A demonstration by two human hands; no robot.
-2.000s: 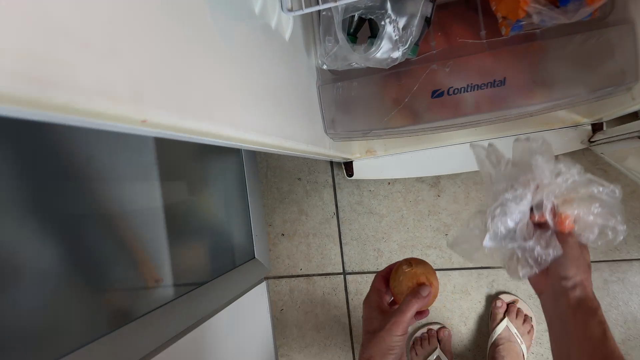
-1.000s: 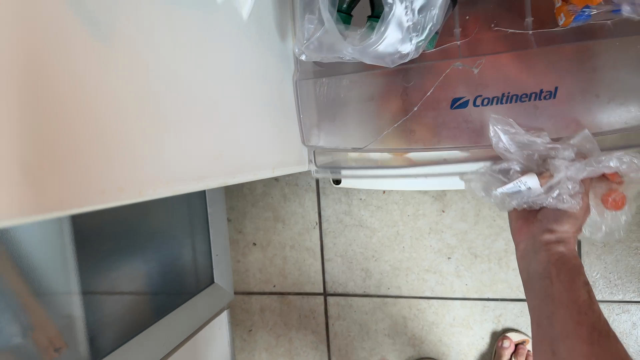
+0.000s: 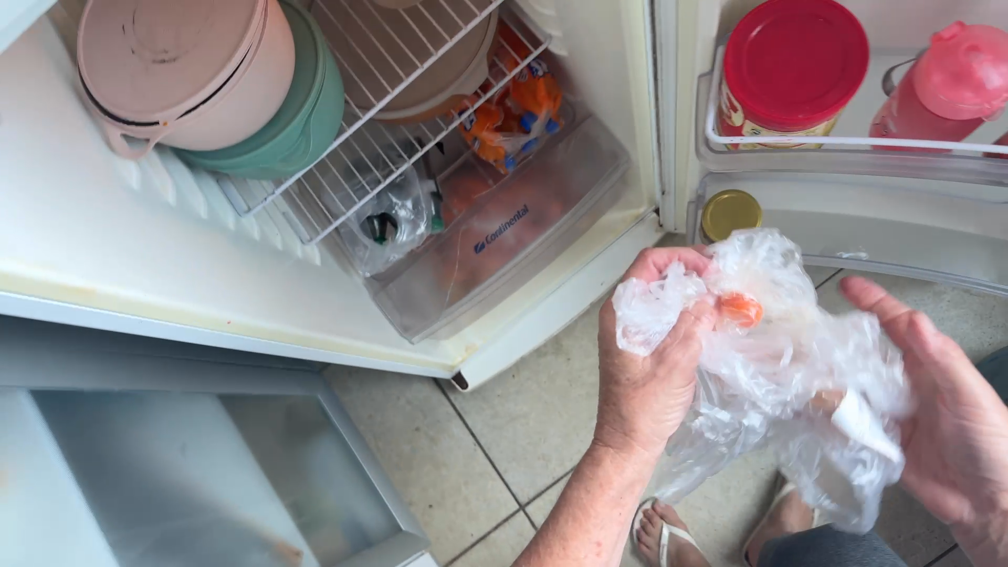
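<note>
A crumpled clear plastic bag [image 3: 780,362] hangs between my hands in front of the open refrigerator. My left hand [image 3: 654,346] grips its upper left part with fingers closed on the film. Beside those fingers an orange piece [image 3: 740,309], perhaps a carrot end, shows in the plastic. At the bag's right side is my right hand [image 3: 937,402], fingers extended and spread from the thumb; its lower part is partly covered by the bag. A white label-like strip [image 3: 866,425] lies in the lower right of the plastic. No round brown item from earlier is visible.
Left, a pink lidded pot [image 3: 181,71] and a green container [image 3: 307,118] stand by a wire shelf [image 3: 378,102]. Below is a transparent crisper drawer [image 3: 504,228]. The open door's racks hold a red-lidded can [image 3: 795,63], a pink bottle [image 3: 961,79] and a gold-lidded jar [image 3: 731,214].
The view has swung and widened. Two seconds ago my left hand held a round brown item and my right hand the bag; now my left hand grips the bag and my right hand has opened.
</note>
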